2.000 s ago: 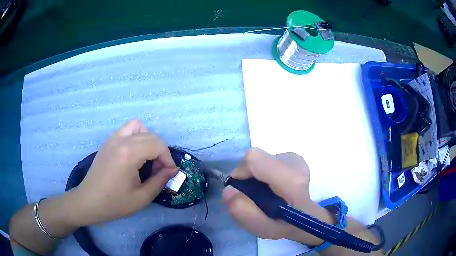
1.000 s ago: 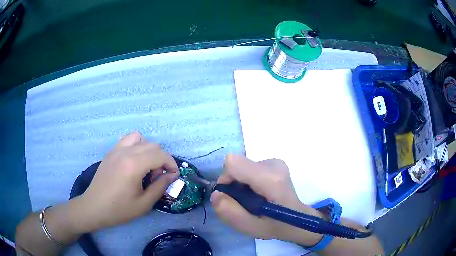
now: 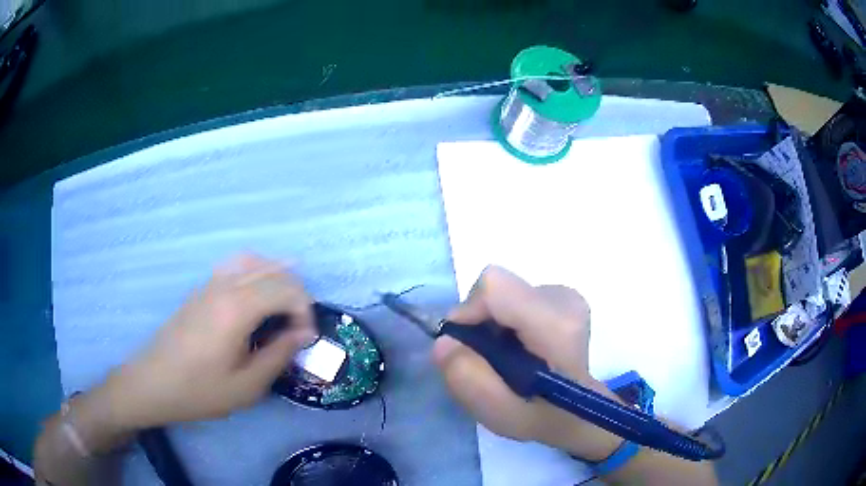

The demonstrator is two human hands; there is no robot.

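My right hand (image 3: 517, 351) holds the soldering iron (image 3: 494, 356) like a pen. Its tip points up-left, over the foam and off the board, near a thin dark wire. The open ear cup (image 3: 373, 384) lies on the foam, with a green circuit board (image 3: 359, 356) and a white rectangle, perhaps a battery (image 3: 322, 359). My left hand (image 3: 228, 337) is blurred at the cup's left edge; its fingertips are close together, and I cannot tell if they hold a wire. The other ear cup (image 3: 334, 469) lies nearer me, cut off by the bottom edge. The left hand and forearm hide part of the headband (image 3: 163, 457).
A solder spool (image 3: 546, 106) stands at the back edge with a strand reaching left. White foam (image 3: 237, 209) and a white paper sheet (image 3: 560, 218) cover the bench. A blue tray (image 3: 682, 237) with a dark box and yellow piece is at right. The dark green conveyor (image 3: 285, 57) runs behind.
The iron's tip was over the board a second ago and is now off it, farther up and away. My left hand has shifted slightly left, showing more of the white rectangle. The view has shifted slightly.
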